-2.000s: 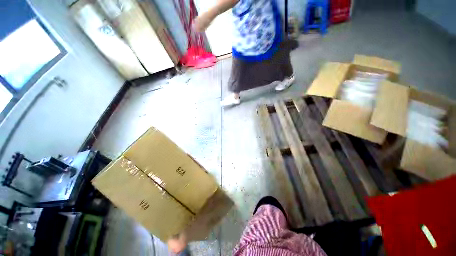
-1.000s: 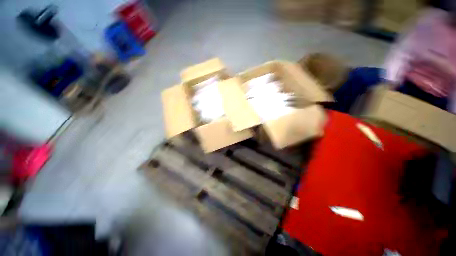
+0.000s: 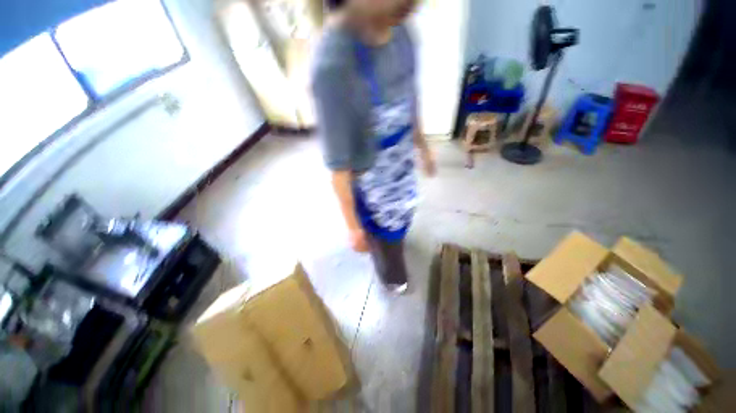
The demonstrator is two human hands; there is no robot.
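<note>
Neither of my hands shows in the picture. A closed brown carton (image 3: 270,347) stands on the floor in front of me, lower left of centre, blurred, with a seam across its top. Two open cartons are at the lower right, by the wooden pallet (image 3: 484,323). The nearer-to-centre open carton (image 3: 565,339) holds pale white packing bags or sleeves (image 3: 611,302). The other open carton (image 3: 637,351), cut off by the bottom edge, also holds pale contents (image 3: 674,383).
A person (image 3: 371,137) in a patterned apron stands beyond the closed carton. A machine (image 3: 137,258) with metal parts is at the left under a window. A standing fan (image 3: 533,105), a blue stool (image 3: 585,121) and a red crate (image 3: 632,113) are along the back wall.
The view swung right to the red cloth, then back left and up. The red cloth is out of view. The person now stands upright near the closed carton. My hand near that carton no longer shows.
</note>
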